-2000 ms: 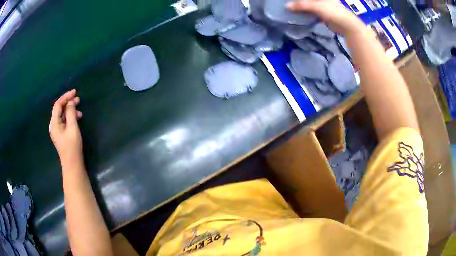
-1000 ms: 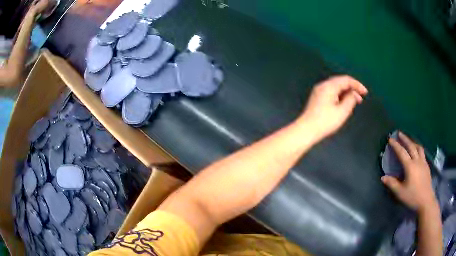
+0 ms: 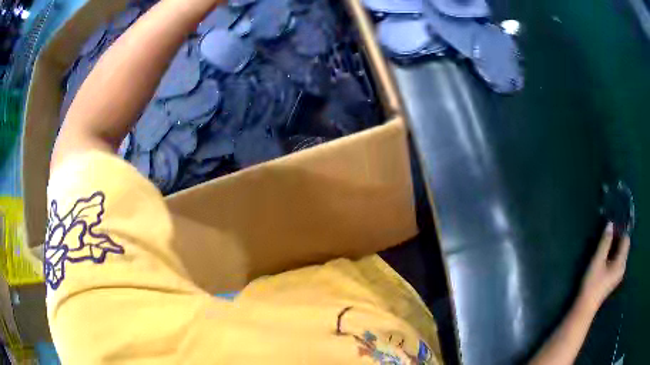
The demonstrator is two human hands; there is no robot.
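Observation:
My left forearm crosses the upper left over a carton of loose grey end caps [image 3: 227,50]; my left hand is cut off by the top edge. My right hand [image 3: 611,260] is at the far right over the dark green surface. Its fingers are at the lower edge of a dark, blurred end cap [image 3: 620,207], seemingly gripping it. A pile of overlapping grey caps [image 3: 499,58] lies on the bench at the top, right of the carton.
The open cardboard carton [image 3: 299,207] stands against the bench on the left, its near wall in front of my body. The bench edge [image 3: 436,214] runs down the middle right. The shiny dark bench surface [image 3: 463,157] lies beyond it.
The view has swung left, bringing the carton to the centre. My left arm has moved from over the bench to over the carton. My right hand has moved away from the caps at the right.

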